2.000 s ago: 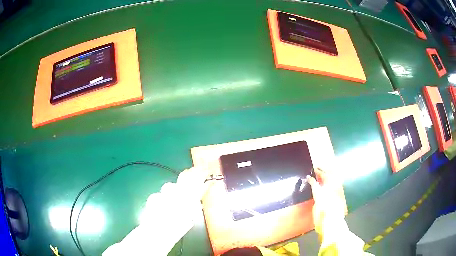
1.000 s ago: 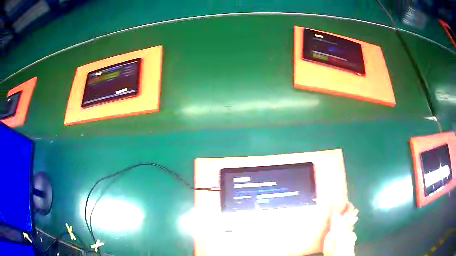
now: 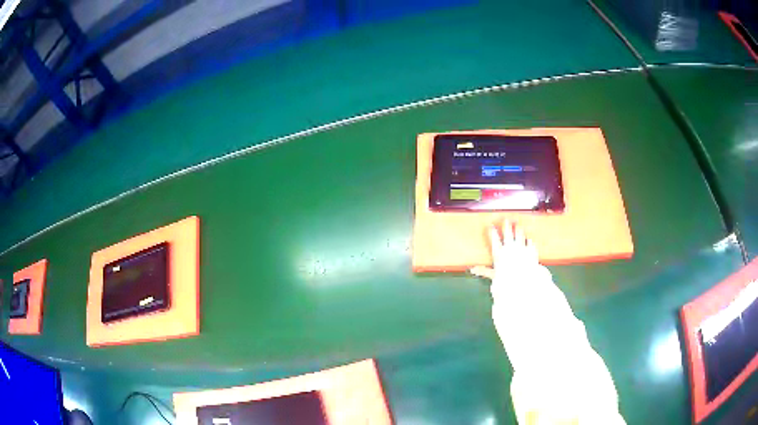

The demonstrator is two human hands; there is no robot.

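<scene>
A dark tablet point(image 3: 497, 173) lies on an orange pad point(image 3: 602, 195) at the upper right of centre. Its lit screen shows white text, blue fields, a green block and a red block, with glare at the lower edge. My right hand point(image 3: 511, 249) reaches up from below, over the pad's front part, just below the tablet. Its fingers are spread and it holds nothing. Whether the hand touches the pad, I cannot tell. My left hand is not in view.
Another tablet point(image 3: 259, 412) on its pad is cut off at the bottom. Tablets on pads lie at left point(image 3: 135, 282), far left point(image 3: 20, 299) and lower right point(image 3: 731, 357). A blue monitor point(image 3: 29, 386) and black cable point(image 3: 148, 396) are at lower left. A bench joint point(image 3: 686, 124) runs at right.
The view has swung up toward the far row, so the near tablet has dropped to the bottom edge. My right hand has moved from the near pad to the far one. My left hand has left the picture.
</scene>
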